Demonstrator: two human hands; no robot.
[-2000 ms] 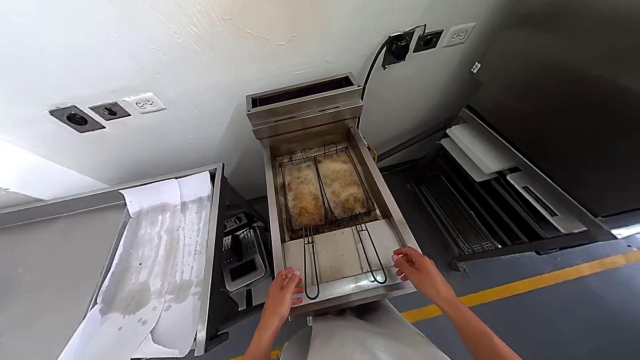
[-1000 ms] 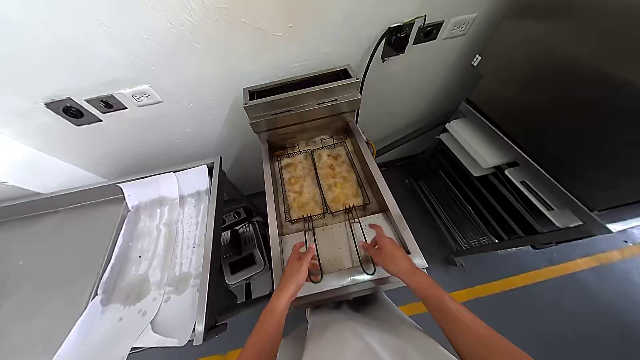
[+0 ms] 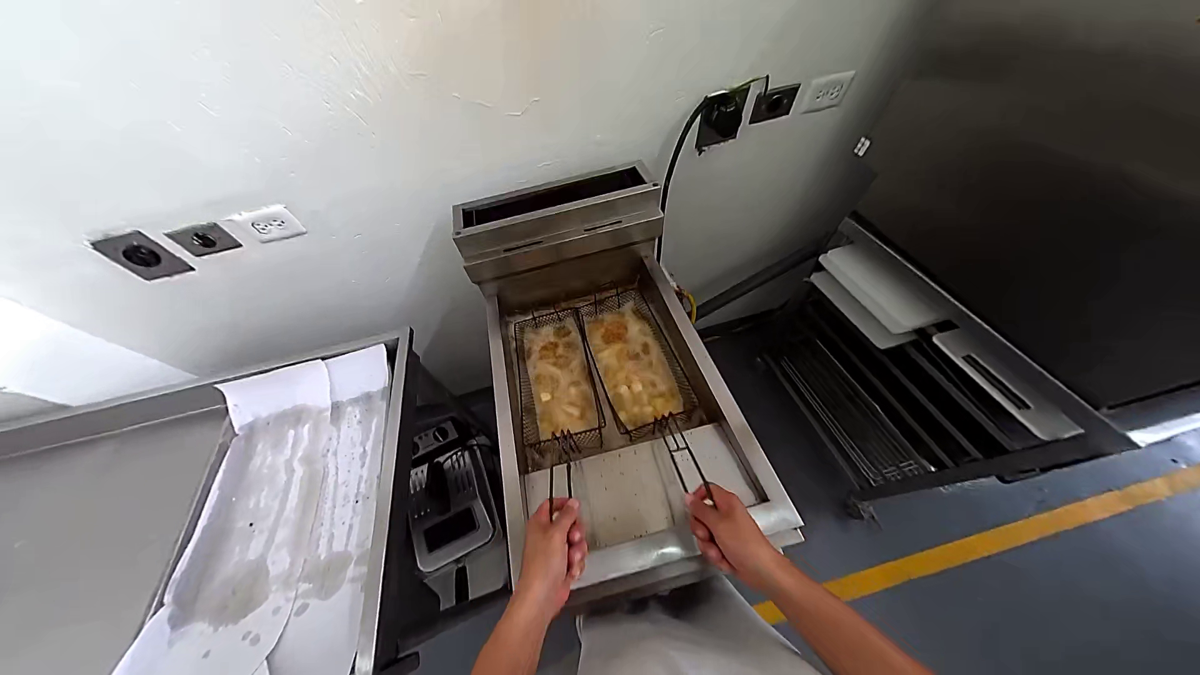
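Two wire fry baskets sit side by side in the bubbling oil of a stainless steel deep fryer (image 3: 741, 403), each holding pieces of food. My left hand (image 3: 553, 542) is closed around the wire handle of the left fry basket (image 3: 561, 380). The handle of the right fry basket (image 3: 639, 366) is gripped by my right hand (image 3: 720, 527). Both hands are above the fryer's near metal shelf, and their palms are hidden. The food (image 3: 637, 375) in the baskets is pale yellow with browner bits, partly covered by foam.
At left, stained white paper sheets (image 3: 272, 525) line a metal counter. A smaller appliance (image 3: 455, 516) stands between counter and fryer. To the right is a dark rack (image 3: 844, 412) holding white boards (image 3: 881, 286). A black cable (image 3: 677, 164) runs from a wall outlet behind the fryer.
Both hands have gone from the fryer's front edge to the basket handles and closed on them. Foam over the food has lessened, and more of the pieces show.
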